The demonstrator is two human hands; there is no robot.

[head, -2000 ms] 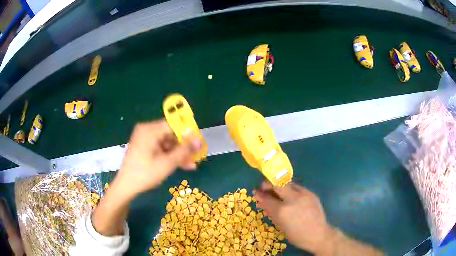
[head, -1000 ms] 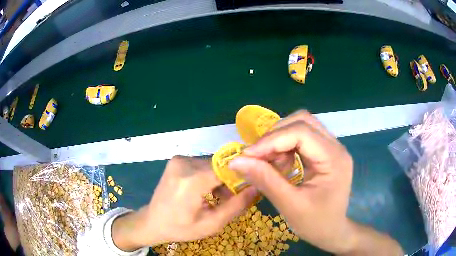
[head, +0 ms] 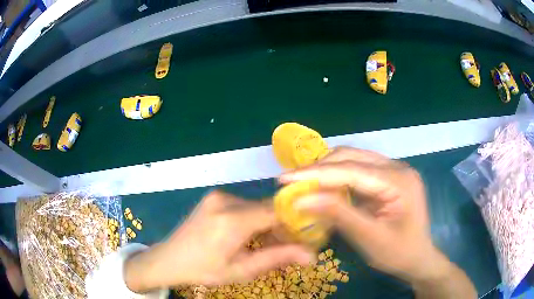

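Note:
A yellow base plate (head: 295, 204) is held between my two hands above the green tabletop, blurred. My left hand (head: 225, 242) grips its lower left side, with a few small inserts (head: 255, 242) at its fingers. My right hand (head: 380, 210) has its thumb and fingers on the plate's upper right part. A stack of base plates (head: 295, 143) shows beyond my right fingers, over the pale rail; its near part is hidden by my right hand. The pile of inserts (head: 293, 280) lies below my hands. Whether an insert sits in the plate cannot be told.
The green belt (head: 246, 87) carries body shells (head: 140, 107), including one right of centre (head: 376, 72), and flat base plates (head: 164, 61). The pale rail (head: 193, 169) crosses in front. A bag of inserts (head: 64, 245) lies left, a bag of pale parts (head: 509, 198) right.
From one second ago, the parts on the belt show farther right. My right fingers have moved slightly right and the plate has turned. Two seconds ago my hands were apart, each holding yellow parts.

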